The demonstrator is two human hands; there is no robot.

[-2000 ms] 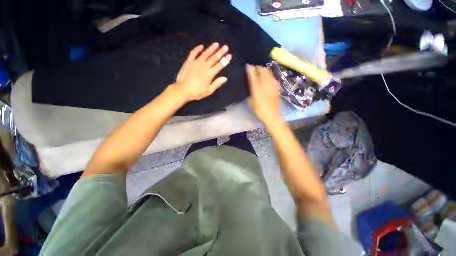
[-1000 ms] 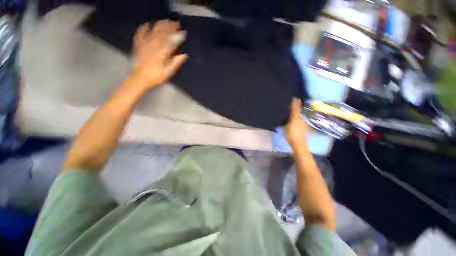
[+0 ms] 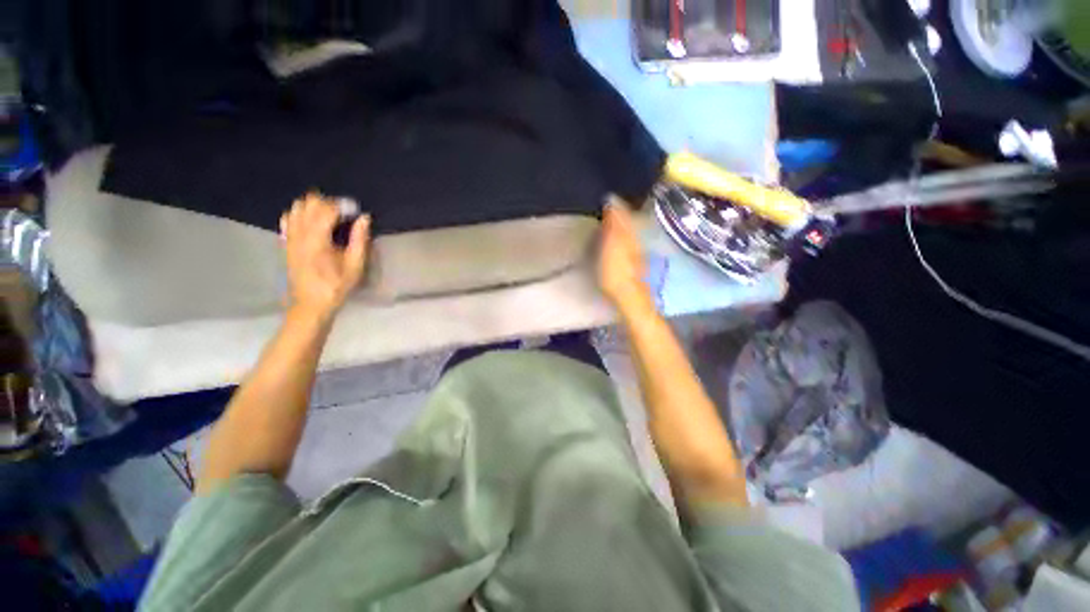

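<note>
A black garment (image 3: pixel 454 144) lies spread over the beige pressing pad (image 3: pixel 179 281), its near edge running across the pad. My left hand (image 3: pixel 320 257) is at this edge with the cloth between its thumb and fingers. My right hand (image 3: pixel 620 254) is at the right end of the same edge, its fingertips at the cloth; it is slightly blurred and I cannot tell whether it grips. The steam iron (image 3: pixel 723 227) with its yellow handle (image 3: pixel 735 189) is parked on the light blue mat (image 3: pixel 705 120), just right of my right hand.
A metal tray (image 3: pixel 708 30) with two red items is beyond the mat. The iron's hose (image 3: pixel 938 188) runs right over a dark surface, near a thin white cable (image 3: pixel 938 281). A grey crumpled bag or cloth (image 3: pixel 807 395) is below the mat. A green fan shows at the upper right.
After a swing of the view, the garment's near edge now lies straighter across the pad. My left hand has moved from on top of the cloth to its near edge. The iron stays parked.
</note>
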